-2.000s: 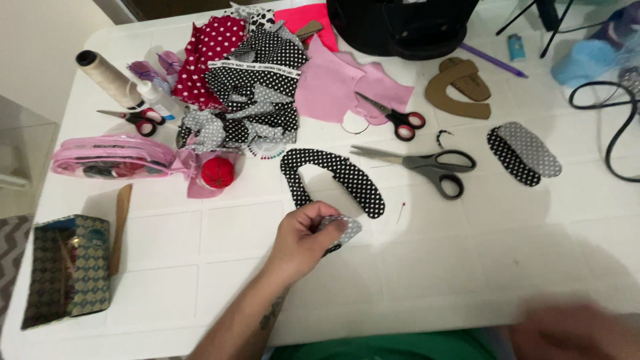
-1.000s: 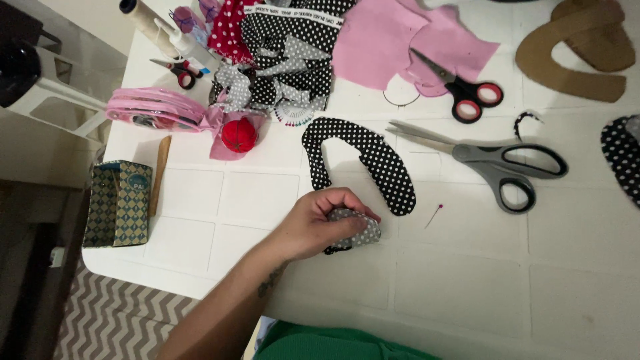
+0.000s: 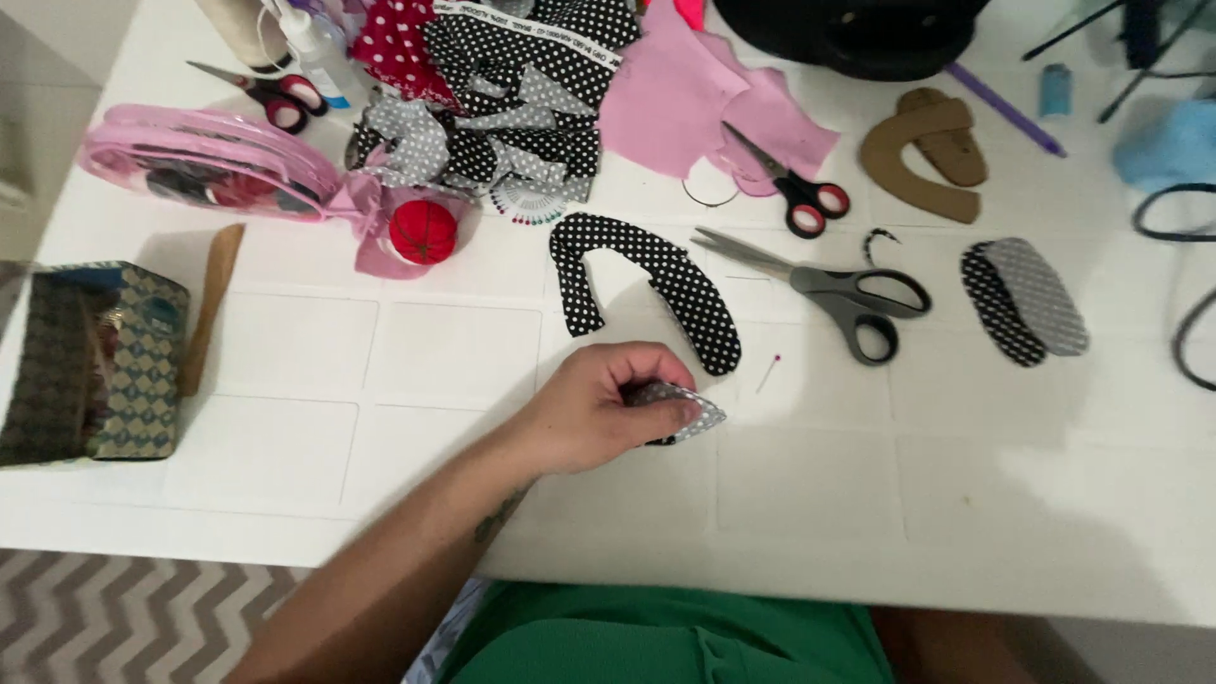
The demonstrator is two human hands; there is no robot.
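Note:
My left hand (image 3: 608, 408) pinches a small grey dotted fabric piece (image 3: 708, 415) with a black dotted underside between thumb and fingers. Just beyond it lies a curved black polka-dot fabric piece (image 3: 698, 304). A pin (image 3: 769, 372) with a dark pink head lies to the right of the hand. Grey-handled scissors (image 3: 836, 290) lie partly spread beyond the pin. Further right is an oval fabric piece (image 3: 1031, 299), part black dotted, part grey dotted. Black-and-red scissors (image 3: 793, 190) rest partly on pink felt (image 3: 665, 104). My right hand is out of view.
At the left stand a patterned box (image 3: 142, 370) and a wooden stick (image 3: 214, 304). A pink clear pouch (image 3: 218, 166), a red pincushion (image 3: 424, 232), a glue bottle (image 3: 318, 57), small scissors (image 3: 275, 95), a pin wheel (image 3: 528, 198) and dotted fabric scraps (image 3: 532, 104) lie behind. Brown cut shapes (image 3: 921, 152) lie back right.
My right hand, blurred at the lower right two seconds ago, has gone out of view. My left hand keeps hold of the small fabric piece. The view swung left and came back.

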